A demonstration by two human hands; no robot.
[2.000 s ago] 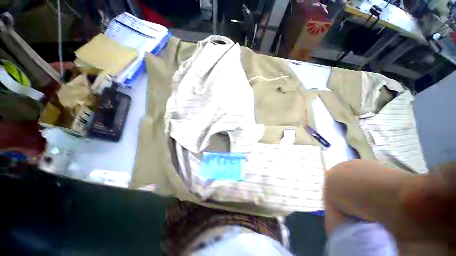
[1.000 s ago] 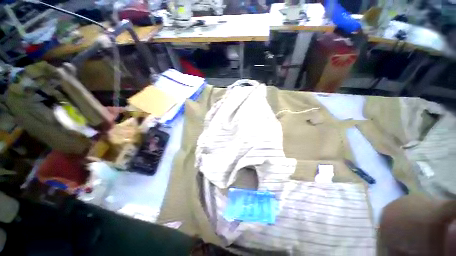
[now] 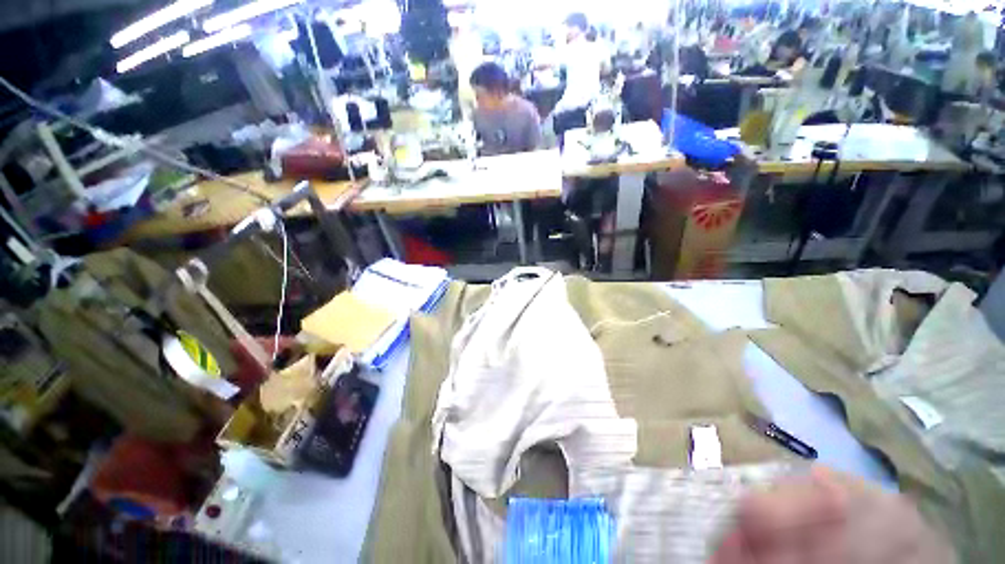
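A khaki jacket shell lies spread on the table. Its striped lining is puffed in a heap on top, with a dark oval armhole opening at the heap's lower edge. A blue printed packet lies on the lining below it, cut by the bottom edge. A white label sits on the jacket. Dark thread snips lie to its right. My right hand is a blurred shape at the lower right, below the snips; its fingers cannot be made out. My left hand is out of the picture.
A second khaki and striped garment lies at the right. At the left are a dark phone, an open box of scraps, papers with a tan card, and a tape roll. Sewing tables and seated people are behind.
The view has tilted up, showing more of the factory floor. The garments and packet sit lower in the picture. My right hand is lower and shows less forearm than two seconds ago.
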